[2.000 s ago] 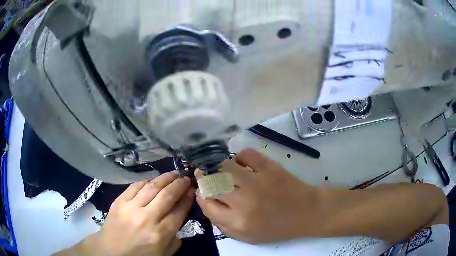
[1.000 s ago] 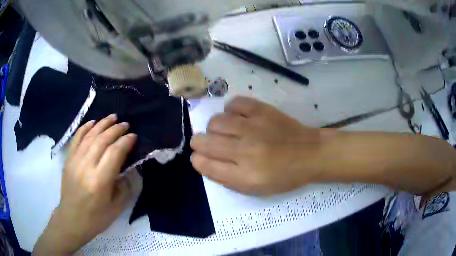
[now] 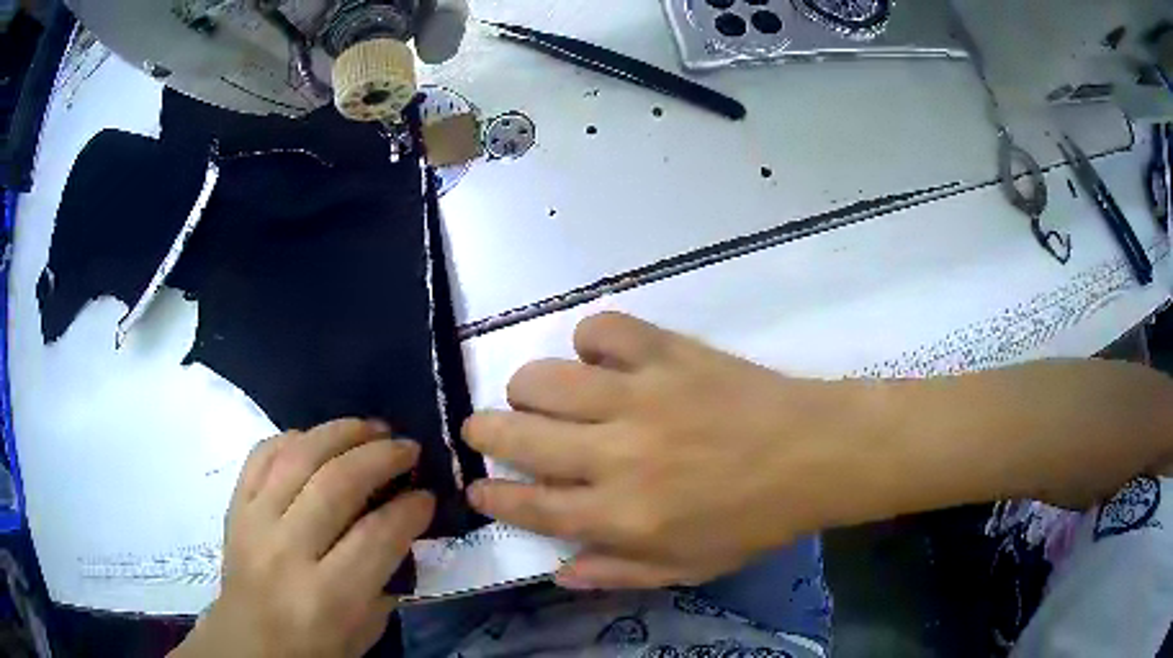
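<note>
A dark fabric panel (image 3: 322,270) lies flat on the white table, its upper end under the sewing machine's presser foot (image 3: 396,139). A thin pale strip (image 3: 435,309) runs down near its right edge. Another narrow white speckled strip (image 3: 174,257) edges the panel's left part. My left hand (image 3: 322,533) grips the panel's lower edge, fingers curled over it, thumb partly hidden. My right hand (image 3: 656,450) is right of the panel, with its fingertips pinching the lower right edge beside the pale strip.
The machine head with a ribbed cream knob (image 3: 374,80) is at top left. Black tweezers (image 3: 630,75) and a silver phone (image 3: 798,32) lie behind. A seam line (image 3: 695,257) crosses the table. Silver scissor handles (image 3: 1025,180) and dark snips (image 3: 1106,212) are at right.
My left hand has moved down and right to the panel's lower edge. My right hand has moved slightly down onto the right edge. The panel lies straighter, and the view has shifted towards the table front.
</note>
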